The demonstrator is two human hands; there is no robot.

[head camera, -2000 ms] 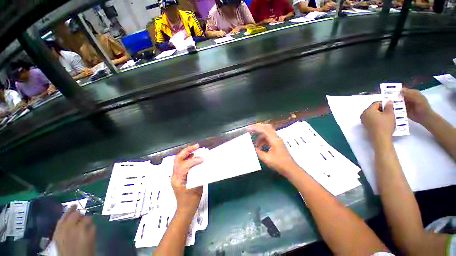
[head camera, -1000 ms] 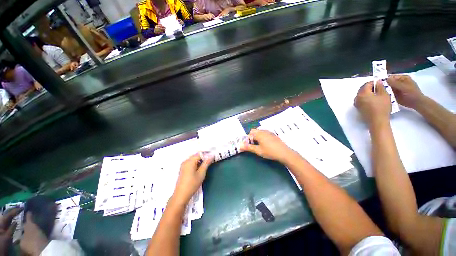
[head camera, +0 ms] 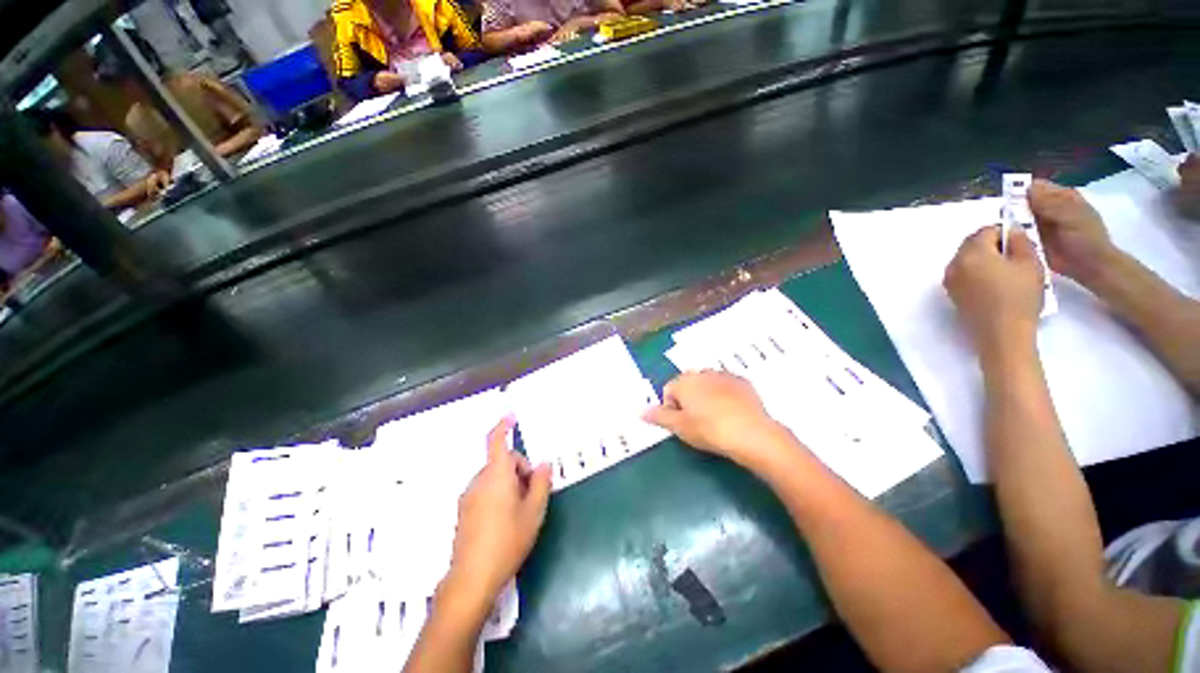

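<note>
A part-folded white leaflet point(head camera: 586, 401) lies on the green bench between my hands, its upper part blank and a row of short dark bars along its lower edge. My left hand point(head camera: 494, 513) is at its left edge, index finger and thumb apart; whether it grips the paper cannot be told. My right hand point(head camera: 717, 414) pinches its right edge. A sheet stack point(head camera: 803, 381) lies fanned beyond my right hand. A larger overlapping stack point(head camera: 276, 526) lies left of my left hand, partly behind my forearm.
At right, a person's hands point(head camera: 1007, 270) hold a narrow printed strip over large plain white sheets point(head camera: 1105, 381). Printed papers point(head camera: 125, 618) lie at far left. The dark conveyor point(head camera: 526, 250) runs beyond the bench. Seated people point(head camera: 408, 46) are across it. A dark patch point(head camera: 698, 596) marks the bench.
The leaflet has gone from raised and blank-faced, to bent between both hands, to flat on the bench. My left fingers have spread. The neighbour's hands at lower left have left the view.
</note>
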